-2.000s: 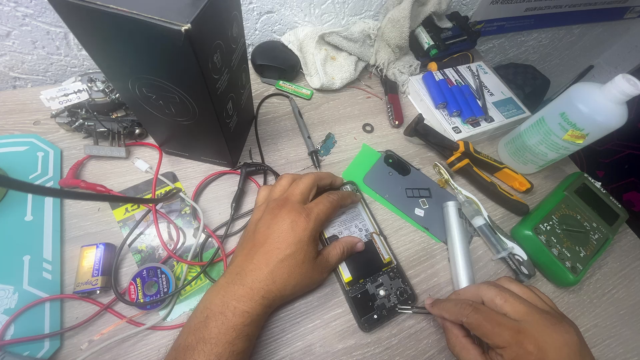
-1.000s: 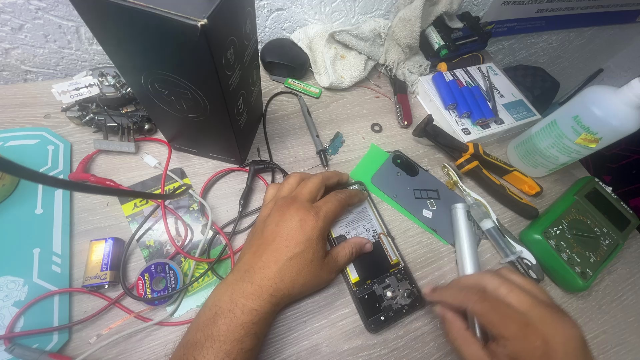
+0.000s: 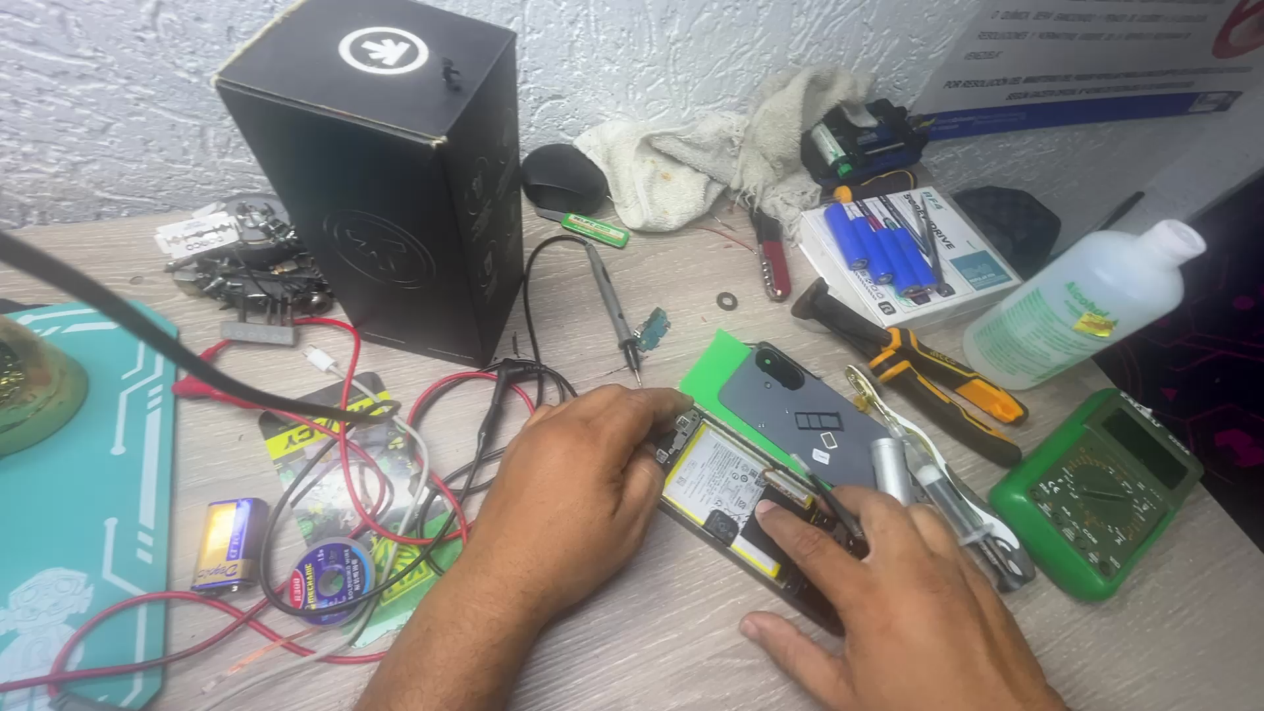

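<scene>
An opened smartphone (image 3: pixel 726 479) lies at a slant on the wooden table, its labelled battery showing. My left hand (image 3: pixel 583 484) rests over its upper left edge and holds the phone there. Across its lower part reaches my right hand (image 3: pixel 889 592), the index fingertip on the dark flex beside the battery. A thin dark tool (image 3: pixel 837 506), perhaps tweezers, shows at the right hand's fingers, partly hidden. Behind the phone, a grey back cover (image 3: pixel 805 395) lies partly over a green sheet (image 3: pixel 713 370), with a SIM tray (image 3: pixel 819 422) on it.
Right: pliers (image 3: pixel 918 370), a syringe (image 3: pixel 953 506), a green multimeter (image 3: pixel 1096 494), an alcohol bottle (image 3: pixel 1086 301), and blue cells (image 3: pixel 879 247) on a white box (image 3: pixel 973 262). Left: a black box (image 3: pixel 395 197), tangled red cables (image 3: pixel 360 464), a solder spool (image 3: pixel 331 581), a 9-volt battery (image 3: pixel 230 545), a teal mat (image 3: pixel 109 494).
My right hand has moved from the phone's bottom end up over its middle, with the index finger now on the flex. My left hand stays at the phone's left edge.
</scene>
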